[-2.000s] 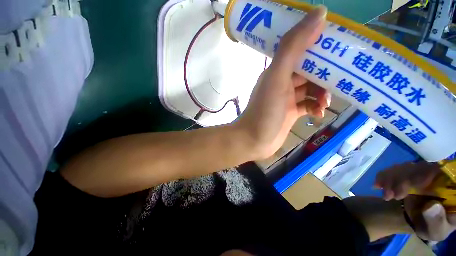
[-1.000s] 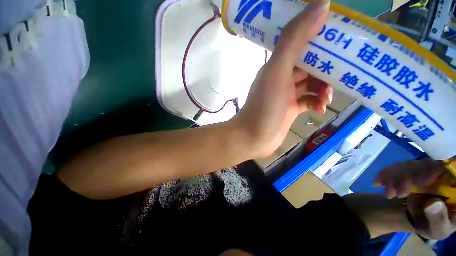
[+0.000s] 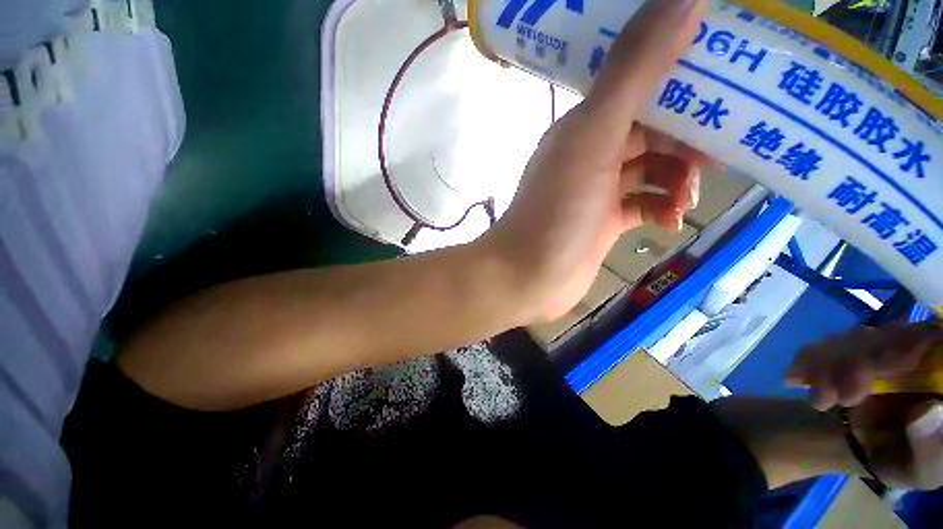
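Note:
A white adhesive cartridge (image 3: 770,129) with blue print lies in a yellow caulking gun frame (image 3: 860,47) and slants across the upper right. My left hand (image 3: 610,170) grips the cartridge, thumb over the top and fingers beneath. My right hand (image 3: 879,393) is at the lower right, cut by the edge and a little blurred, closed around the yellow handle. A white round-cornered part (image 3: 357,114) with a thin dark red curved wire (image 3: 385,129) lies behind. The cartridge's front end covers the part's upper area; the nozzle tip is not visible.
Stacked white ribbed parts (image 3: 78,258) stand along the left edge on the green bench top (image 3: 233,114). Brown cartons (image 3: 636,387) and a blue rack beam (image 3: 677,300) are below the cartridge on the right. My black clothing fills the bottom.
The cartridge and my left hand have shifted slightly to the right and up. My right hand has moved a little to the right, further out of the picture. The white part stays nearly in place.

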